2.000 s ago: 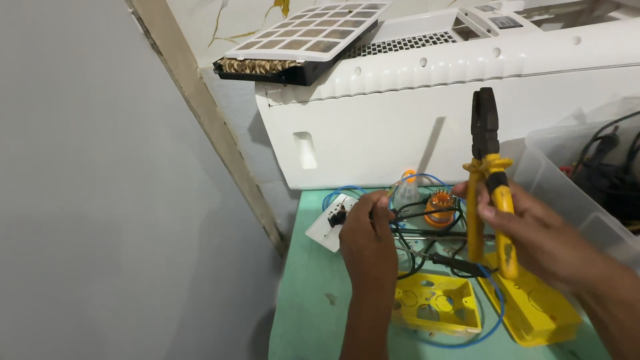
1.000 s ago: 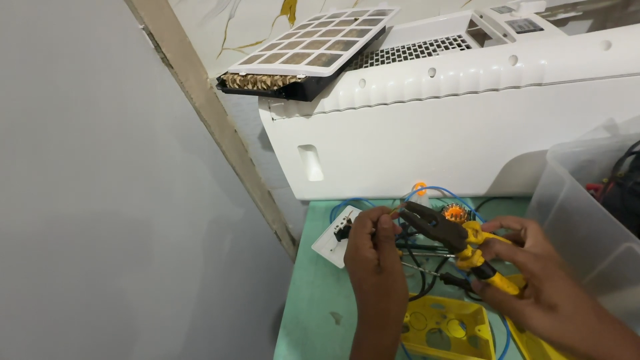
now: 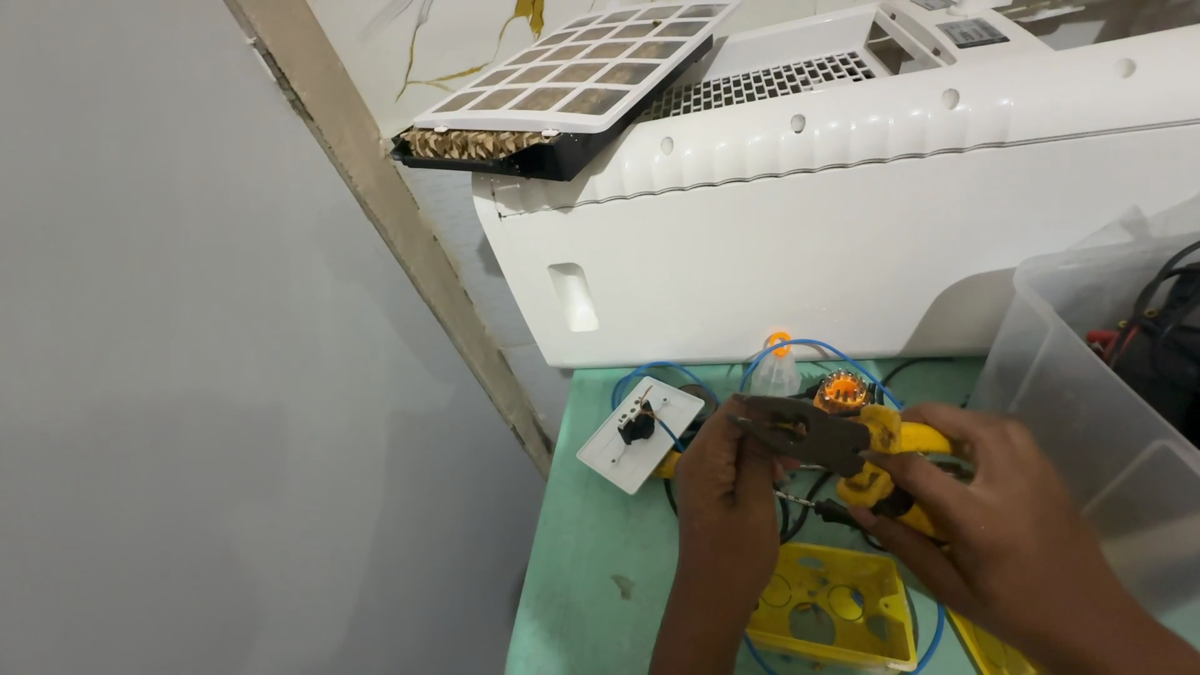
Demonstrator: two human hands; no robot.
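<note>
My right hand grips the yellow handles of a pair of combination pliers, whose dark jaws point left. At the tips of those jaws, my left hand pinches something small, hidden by the fingers; in the earlier frames it held a wire end. Left of it lies a white wall socket plate, back side up, with a black module and wires. Below the hands is a yellow electrical back box. A blue wire loops behind the pliers. A black-handled tool with a metal shaft lies under them.
A translucent plastic bin with black cables stands at the right. A large white appliance housing spans the back, with a white grid filter frame on top. Near it are an orange-tipped bottle and an orange bit holder on the green tabletop.
The pliers, upright and apart from my left hand two seconds ago, have tipped over to the left, and their jaws are now at my left fingertips.
</note>
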